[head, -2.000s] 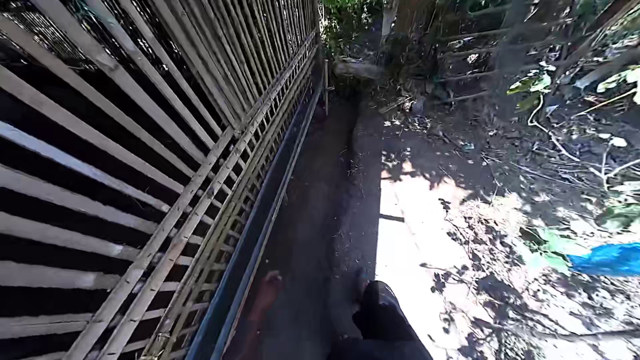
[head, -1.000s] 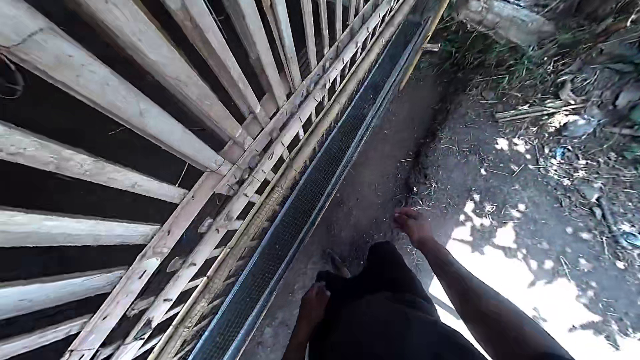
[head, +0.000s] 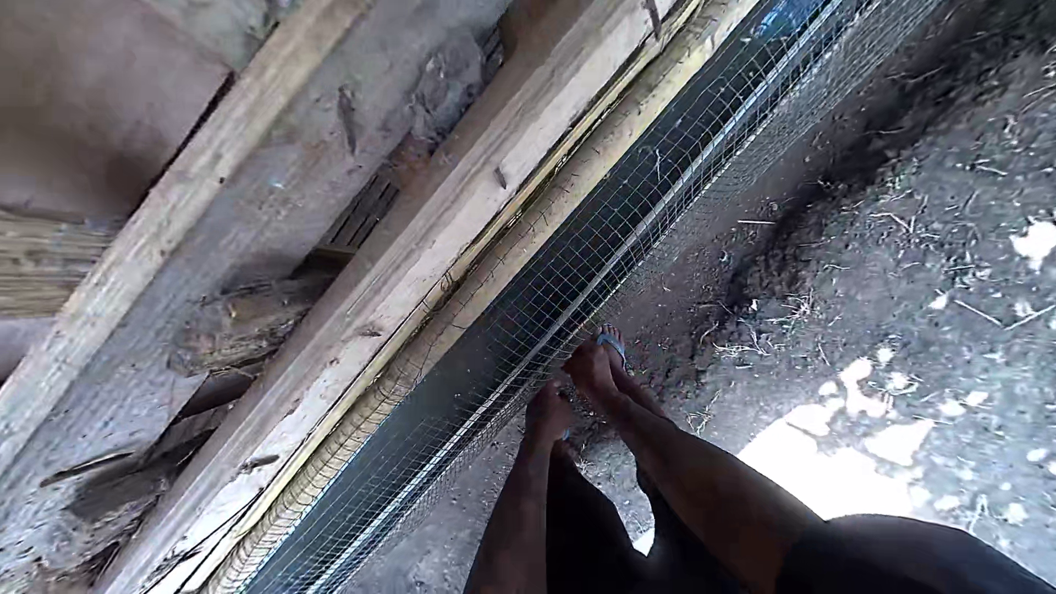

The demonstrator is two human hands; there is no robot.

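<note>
Both my arms reach down to the lower edge of a wire mesh [head: 615, 239], which runs diagonally along a wooden frame over a dark trough [head: 462, 371]. My left hand [head: 548, 408] is low against the mesh edge, with its fingers too dark to make out. Just to its right, my right hand [head: 589, 367] is at the same edge, fingers bent toward the mesh. Whether either hand grips the mesh cannot be told. A sandalled foot [head: 611, 340] shows right behind my right hand.
Wooden beams [head: 396, 256] and rough planks [head: 272, 198] fill the left side. Blue material [head: 784, 16] lies inside the trough at the top. On the right is bare soil [head: 924, 272] with twigs and a bright sunlit patch [head: 825, 462].
My hands, apart one second ago with the right one out over the soil, are now close together at the mesh edge. The view has moved much closer to the trough.
</note>
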